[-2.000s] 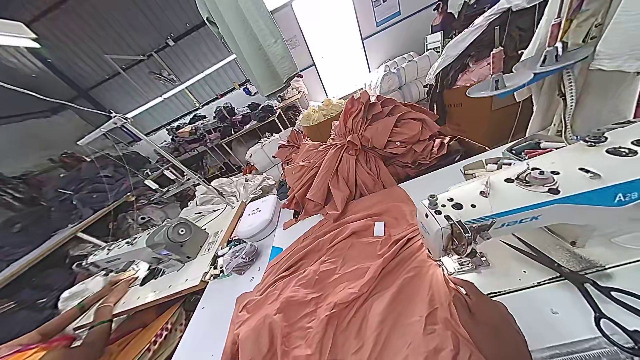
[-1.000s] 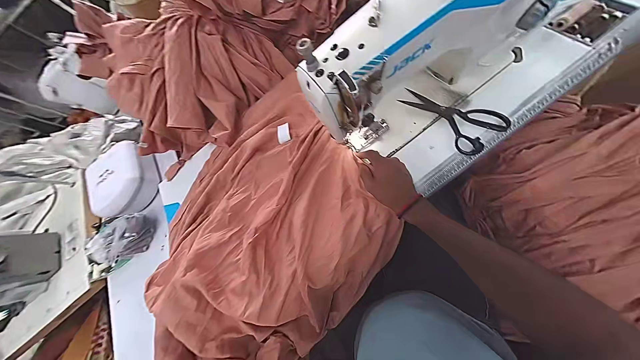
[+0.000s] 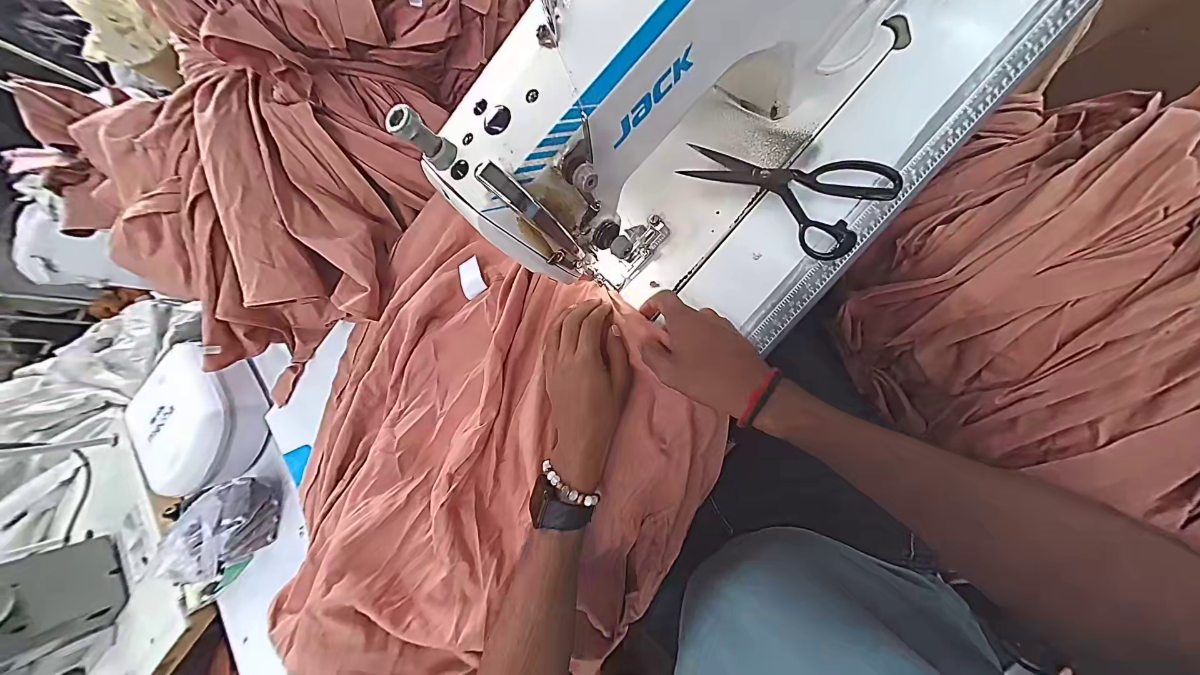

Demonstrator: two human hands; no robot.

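Note:
Rust-coloured fabric (image 3: 412, 469) with a small white tag (image 3: 472, 277) lies over the table, its edge at the needle area of a white and blue Jack sewing machine (image 3: 647, 94). My left hand (image 3: 588, 375), with a watch and a beaded bracelet at the wrist, rests flat on the cloth just before the presser foot. To its right, my right hand (image 3: 698, 352), a red and black cord at its wrist, pinches the fabric edge close to the presser foot. Black-handled scissors (image 3: 783, 183) lie with blades apart on the machine bed, beyond my right hand.
A gathered heap of the same cloth (image 3: 272, 169) stands behind at the upper left, and more cloth (image 3: 1041, 309) hangs at the right. A white case (image 3: 178, 419) and a clear plastic bag (image 3: 222, 527) are at the left. A measuring tape (image 3: 900, 202) runs along the table's front edge.
My left hand, not seen one second ago, now lies on the cloth beside my right hand. The view has swung down toward the machine over the two seconds.

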